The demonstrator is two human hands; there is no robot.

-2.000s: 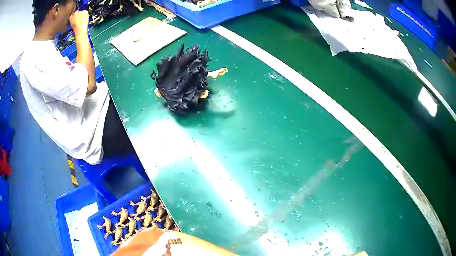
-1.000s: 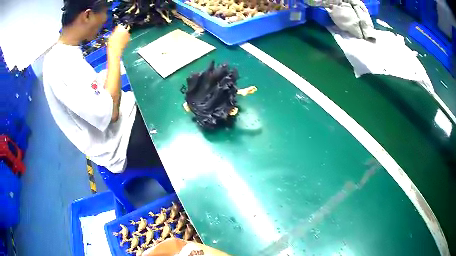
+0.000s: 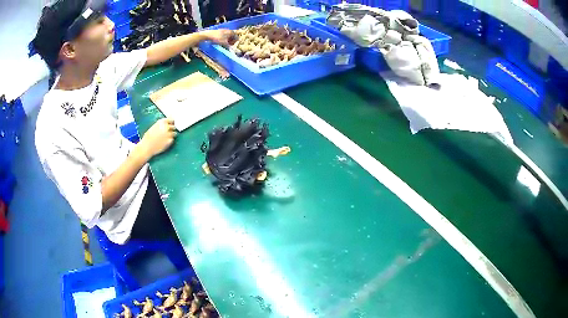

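Note:
Neither of my hands is in view. A black, ragged figure assembly lies on the green bench, left of the picture's middle. A tan part sticks out of its right side, and smaller tan bits show at its lower right and left edge. Nothing of mine touches it.
A seated person at the left reaches into a blue crate of tan parts. A cardboard sheet, grey cloths on a white sheet, a white strip and a lower-left parts crate show.
The view has tilted up, showing more of the far crate. The other person's raised hand has gone to that crate. The bit of my orange sleeve or arm at the bottom has left view.

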